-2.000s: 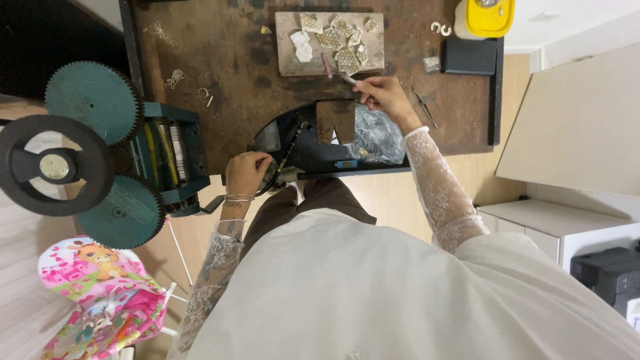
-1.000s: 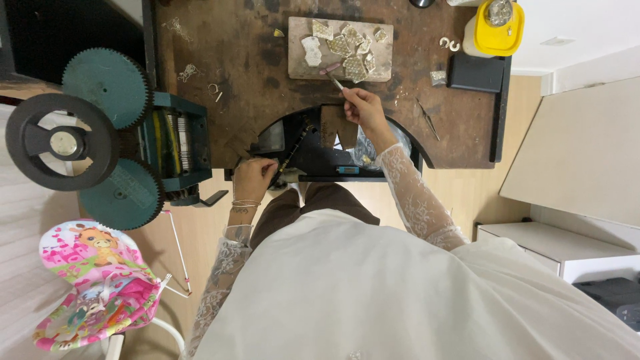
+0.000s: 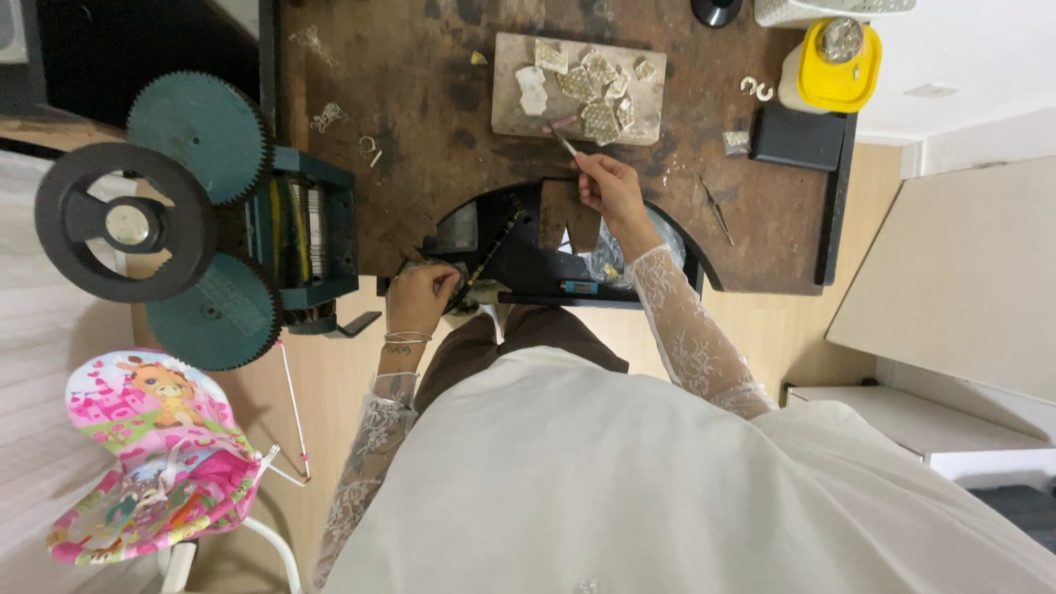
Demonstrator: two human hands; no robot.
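My right hand (image 3: pixel 609 191) holds a slim pointed tool (image 3: pixel 565 142), perhaps tweezers, whose tip is at a small pink piece (image 3: pixel 561 123) on a pale rectangular board (image 3: pixel 513 91). Several patterned, light-coloured flat pieces (image 3: pixel 576 83) lie on the board, with a white piece (image 3: pixel 532 91) to their left. My left hand (image 3: pixel 423 294) is at the left end of the curved bench cut-out, thumb and fingertips together; whether something small is between them cannot be told. A dark rod-like thing with yellowish bands (image 3: pixel 493 247) slants beside it, over the black tray (image 3: pixel 524 285).
A green geared rolling mill (image 3: pixel 309 227) stands left of the wooden bench (image 3: pixel 412 107). Tweezers (image 3: pixel 716 210) lie at right, near a black box (image 3: pixel 796 136) and a yellow-lidded tub (image 3: pixel 862 78). Plastic bags (image 3: pixel 609 260) and a blue item (image 3: pixel 579 287) are in the tray. A child's seat (image 3: pixel 157 462) is lower left.
The tool in my right hand stays at the board, its tip now at the pink piece. My left hand remains at the left end of the cut-out. The view has shifted.
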